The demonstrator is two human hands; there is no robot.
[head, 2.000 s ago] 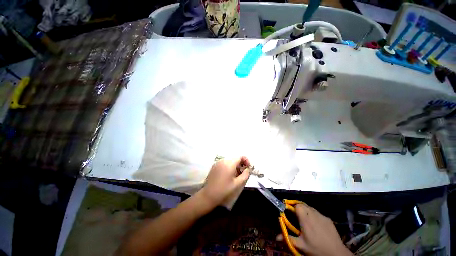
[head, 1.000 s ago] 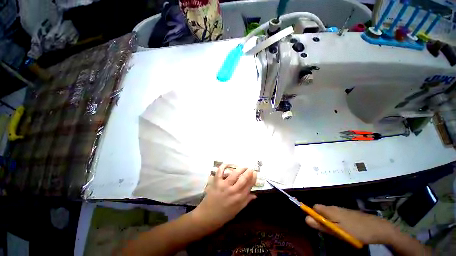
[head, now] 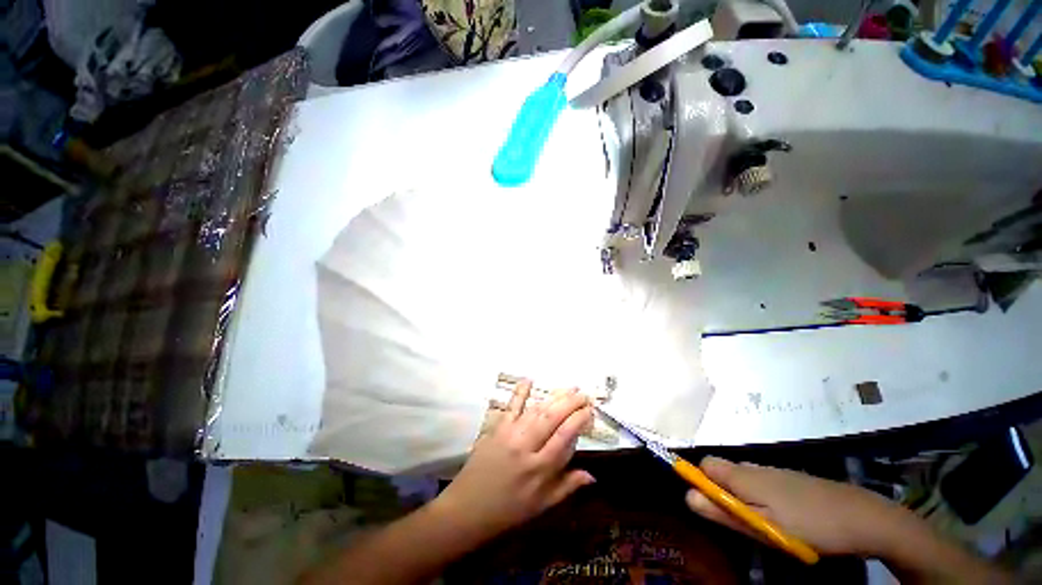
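A large beige garment panel (head: 371, 343) lies on the white table, partly washed out to white under the lamp. My left hand (head: 531, 446) presses flat on its front edge, over a small facing piece (head: 511, 382) that shows around my fingertips. My right hand (head: 788, 497) holds fabric scissors (head: 737, 505) with orange handles. The blade tips lie beside my left fingertips at the small piece. Whether the blades are apart is too small to tell. The presser foot (head: 609, 258) is above and behind my left hand.
The white sewing machine (head: 823, 126) stands at right, with red-handled snips (head: 874, 310) on its bed. A light-blue handle (head: 530, 135) is beside its head. Plaid cloth under plastic (head: 149, 274) is at left, a blue spool rack (head: 983, 71) at top right, and a patterned bag (head: 471, 25) behind.
My left hand has gone from pinching the small piece to lying flat on it. My right hand has turned the scissors and brought their tips up to the left fingertips. The camera view has shifted.
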